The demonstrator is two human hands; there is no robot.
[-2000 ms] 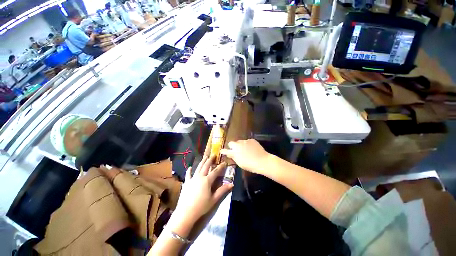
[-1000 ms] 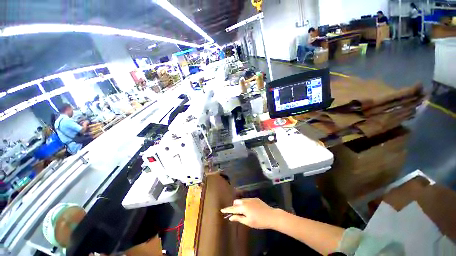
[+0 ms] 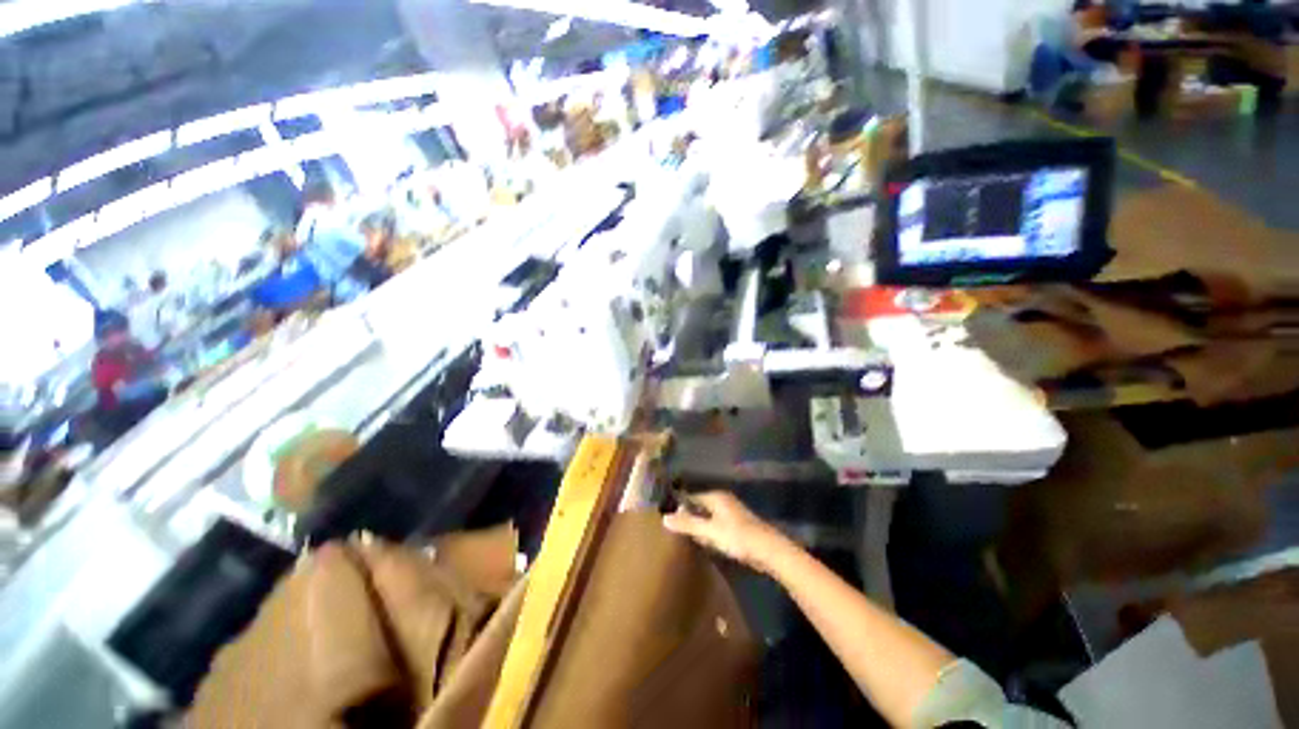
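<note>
A brown garment panel (image 3: pixel 648 627) hangs over the machine arm towards me. A long yellow strip (image 3: pixel 559 563) lies along it, its far end near the sewing head (image 3: pixel 570 349). My right hand (image 3: pixel 727 527) is at the panel's far right edge, beside the rounded white arm end (image 3: pixel 640 481). A small dark item shows at its fingertips; blur hides what it is and whether the hand grips the cloth. My left hand is not in view.
A bundle of brown panels (image 3: pixel 335 627) lies at the left. A round fan (image 3: pixel 306 463) stands behind it. The control screen (image 3: pixel 994 214) is at the right, above a white machine table (image 3: pixel 969 406). White sheets (image 3: pixel 1175 684) and brown pieces lie at lower right.
The view has swung and blurred. The yellow strip slants more, and more brown cloth shows near me. My right hand is now by the white arm end. My left hand, seen two seconds ago, has left view.
</note>
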